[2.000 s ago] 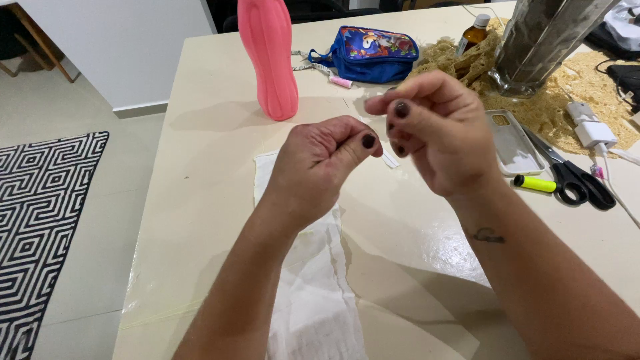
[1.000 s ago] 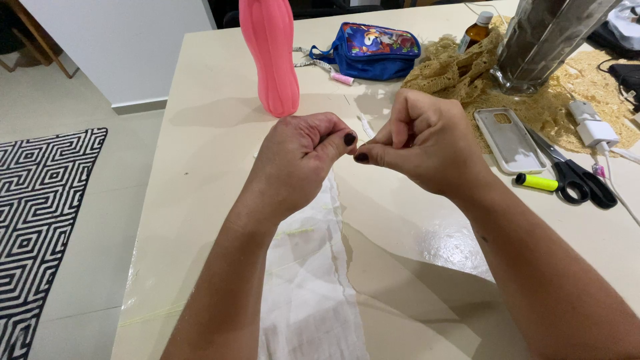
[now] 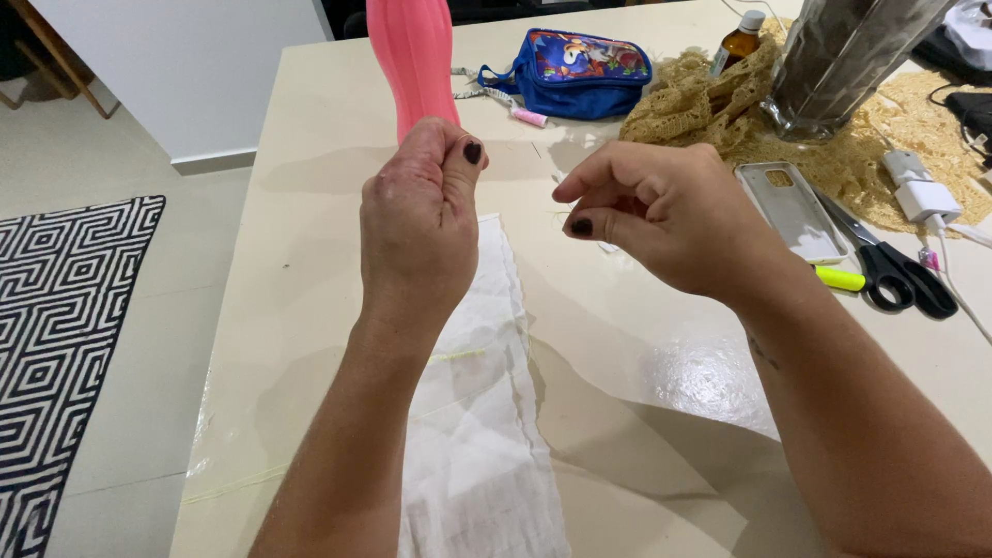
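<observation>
My left hand (image 3: 422,205) is raised over the table with thumb and forefinger pinched on a fine thread, only a bit of which shows at the fingertips. To its right, my right hand (image 3: 651,205) has its thumb and forefinger apart, and nothing is plainly seen between them. Under my left forearm lies a strip of white cloth (image 3: 484,457) with a short row of yellow-green stitches (image 3: 465,356). A loose yellow-green thread (image 3: 232,487) runs over the table at the left. Whether a needle is in either hand cannot be told.
A pink bottle (image 3: 415,62) stands behind my left hand. Farther back are a blue zipped pouch (image 3: 581,85), a measuring tape and a brown bottle (image 3: 740,43). At the right lie a phone case (image 3: 790,213), black-handled scissors (image 3: 907,275), a yellow marker (image 3: 841,278) and a white charger (image 3: 926,201).
My hands, close together at the fingertips one second ago, have moved apart. My right thumb and forefinger have parted.
</observation>
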